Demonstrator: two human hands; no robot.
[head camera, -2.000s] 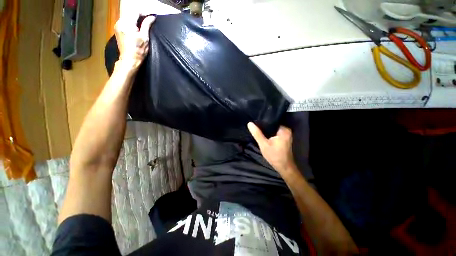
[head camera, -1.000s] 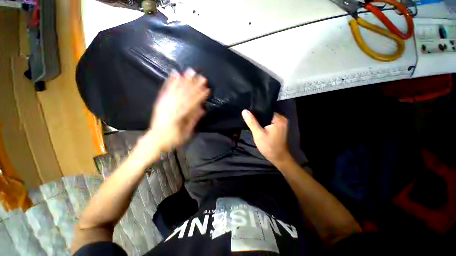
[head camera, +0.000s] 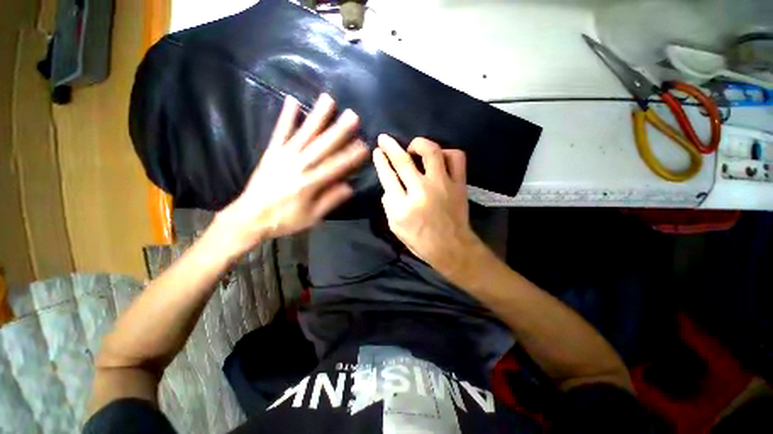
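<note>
The shiny black leather panel (head camera: 212, 110) lies over the front of the white machine table (head camera: 559, 153). Its left end is curved and its right end is cut straight. A raised seam (head camera: 273, 90) runs along its middle. My left hand (head camera: 297, 174) rests flat on the panel with fingers spread, slightly blurred. My right hand (head camera: 424, 191) is just right of it, fingers bent with the tips on the panel; whether it pinches the leather cannot be told. A small metal machine part (head camera: 353, 15) shows at the top edge behind the panel.
Scissors (head camera: 648, 93) with orange-red and yellow handles lie at the table's right. A white plate with dark dots (head camera: 746, 168) is at the right corner. A grey tray (head camera: 83, 47) lies on cardboard at left. A pale quilted cover (head camera: 76, 339) is at lower left.
My left hand has let go of the panel's upper edge and lies flat on it. My right hand has left the right end corner for the middle. The panel's right end now lies flatter, further right.
</note>
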